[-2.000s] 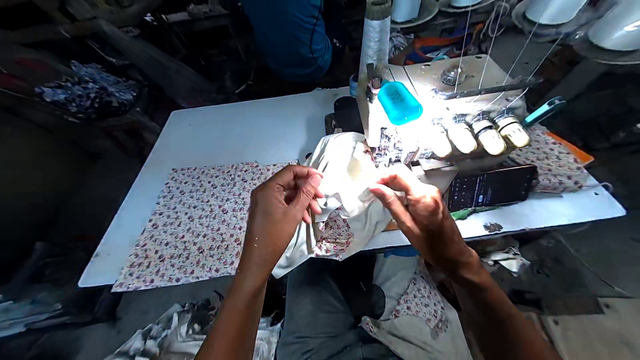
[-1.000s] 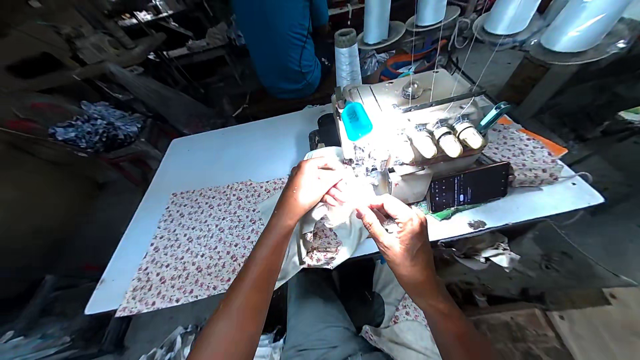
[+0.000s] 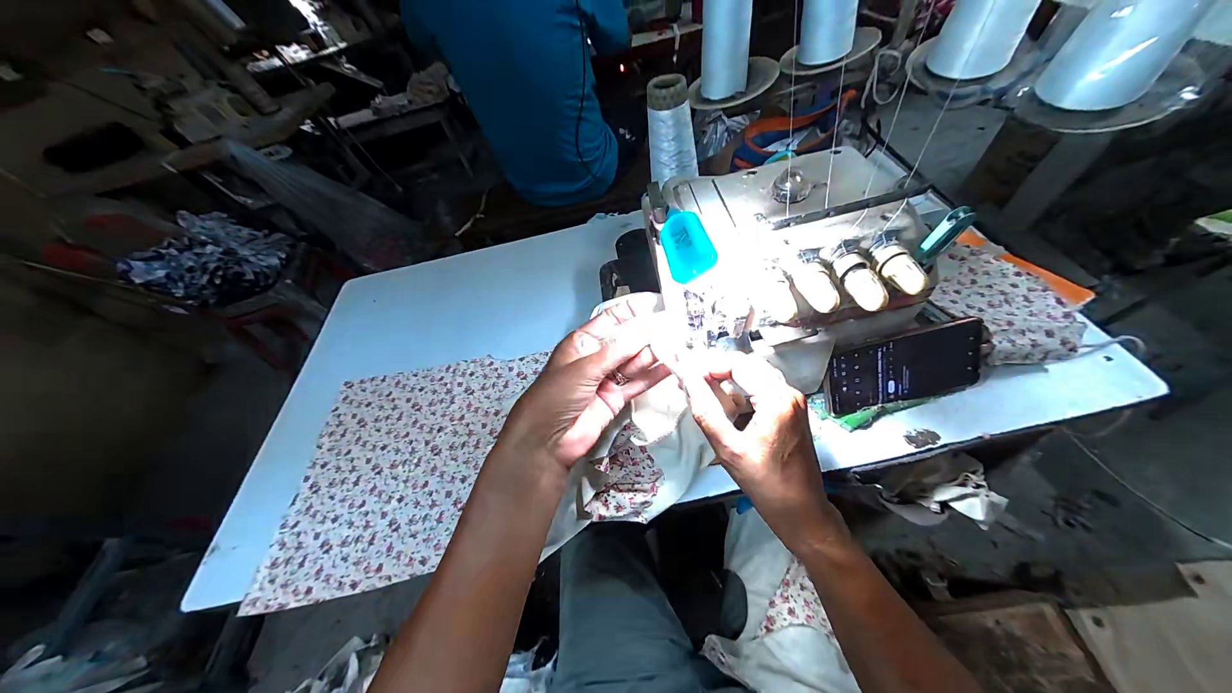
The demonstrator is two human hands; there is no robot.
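My left hand (image 3: 592, 385) pinches the edge of a cream fabric piece (image 3: 664, 409) with floral parts, close to the needle area of an overlock sewing machine (image 3: 818, 221). Opposite it, my right hand (image 3: 756, 414) grips the same fabric between thumb and fingers. Strong lamp light washes out the fabric between my fingertips and the presser foot area, so the exact edge there is hard to see. The lower part of the fabric hangs over the table's front edge. A flat floral cloth (image 3: 385, 472) lies to the left of my left hand.
A smartphone (image 3: 905, 366) leans by the machine's right front. Thread cones (image 3: 727, 48) stand behind, their threads running to the machine. More floral fabric (image 3: 1006, 303) lies on the white table (image 3: 462, 298) at right. A person in a blue shirt (image 3: 520, 96) sits beyond the table.
Both hands, holding the fabric, have come closer together and nearer to the machine's needle area. The view has shifted somewhat.
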